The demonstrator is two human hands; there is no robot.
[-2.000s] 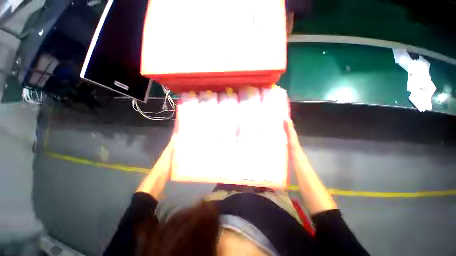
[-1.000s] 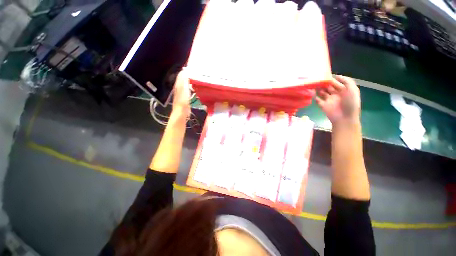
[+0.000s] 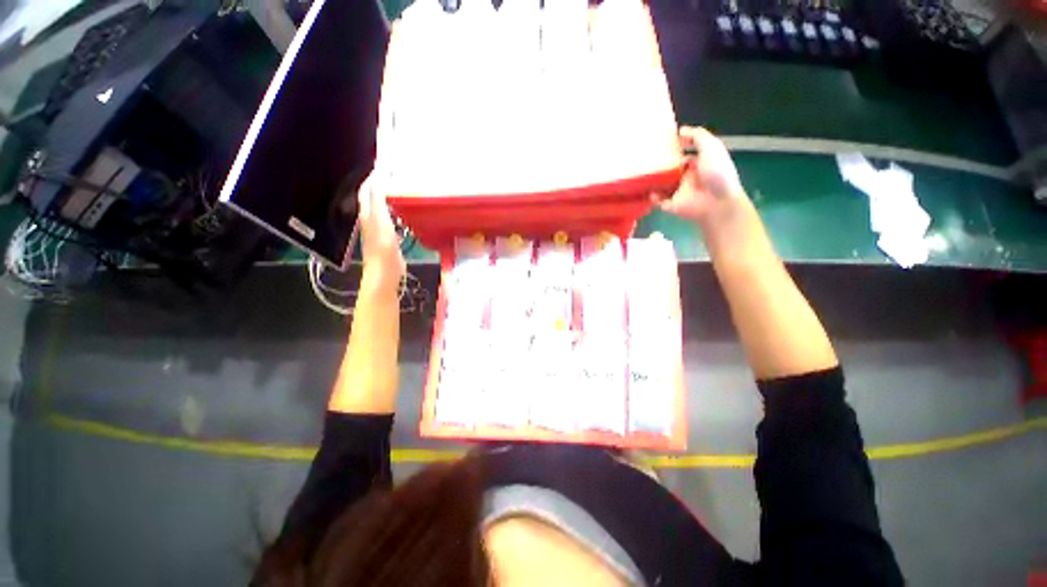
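An upper stack of red trays (image 3: 528, 109), overexposed to white on top with thick red edges, stands in front of me over the bench edge. My left hand (image 3: 377, 218) holds its near left corner. My right hand (image 3: 708, 181) holds its near right corner, fingers around the edge. Below and nearer to me lies a red tray (image 3: 672, 390) holding several pale bagged units (image 3: 557, 344) side by side, with yellow dots near their far ends. The upper stack covers its far part.
A tilted dark monitor (image 3: 316, 138) with loose cables stands at left, beside dark equipment (image 3: 126, 126). Green bench (image 3: 781, 212) carries crumpled white sheets (image 3: 890, 206) at right. Dark racks of small parts (image 3: 792, 34) stand at the back. A yellow line (image 3: 253, 451) crosses the grey floor.
My hands moved from the lower tray's sides to the upper stack's near corners. Since the last earlier frame, stack and hands appear shifted left, along with the whole view.
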